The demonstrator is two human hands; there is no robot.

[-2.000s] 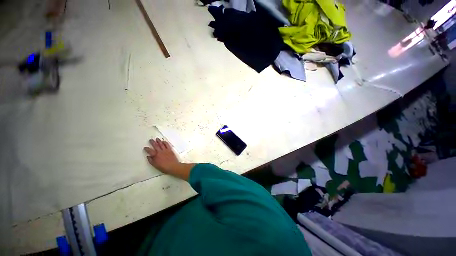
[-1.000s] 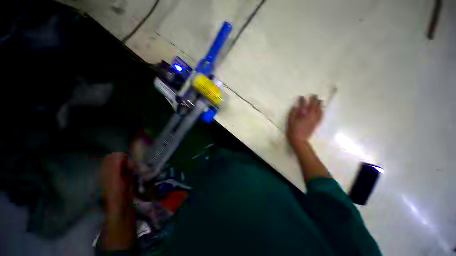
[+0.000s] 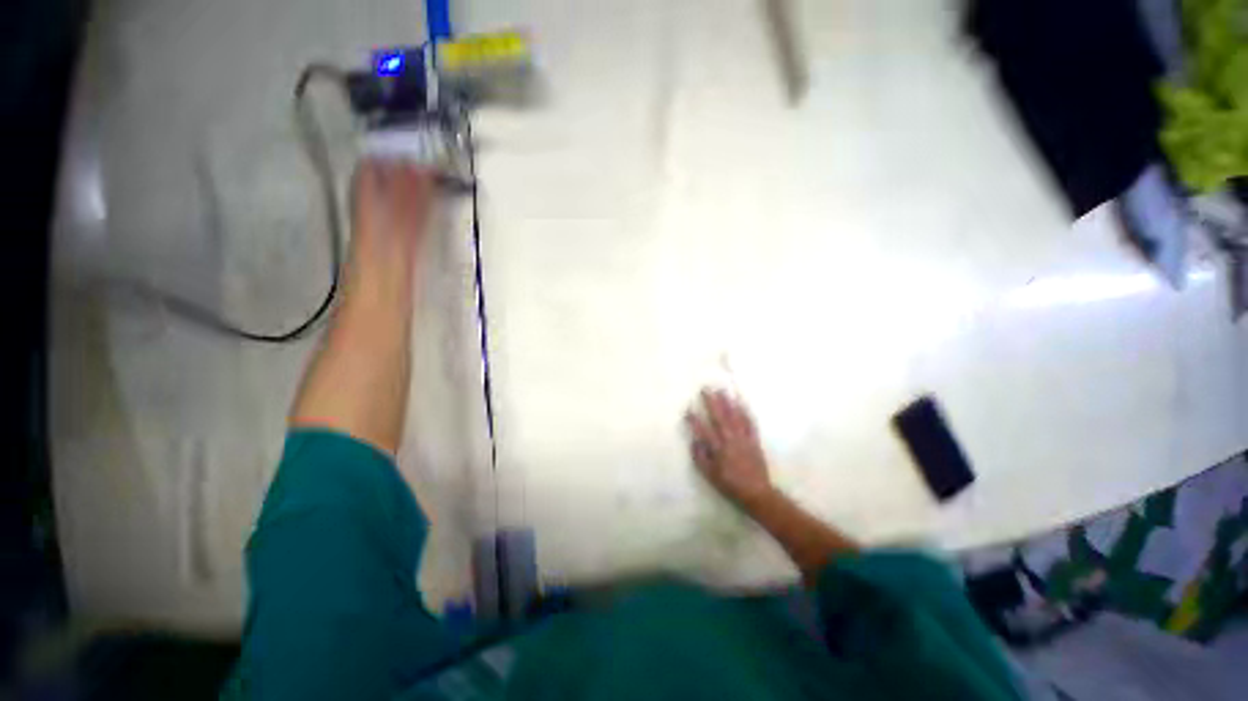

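Observation:
The end cutter (image 3: 435,85), with a blue upright handle, yellow cylinder and small blue light, stands at the upper left. My left hand (image 3: 393,195) is on its near side, arm stretched out; it is blurred but appears to hold the cutter. A thin dark line runs from the cutter toward the rail (image 3: 507,572), whose silver end shows at the near edge. My right hand (image 3: 728,449) lies flat, fingers apart, on the cream fabric (image 3: 602,342), right of the line.
A black smartphone (image 3: 933,448) lies right of my right hand. The power cord (image 3: 326,260) loops left of my left arm. Dark (image 3: 1074,103) and yellow-green (image 3: 1211,130) offcuts lie at the upper right. A brown stick (image 3: 786,52) shows at the top.
The cutter has moved from the near table edge to far across the table. My left hand has moved from low by the rail's end up to the cutter. My right hand still rests on the cloth.

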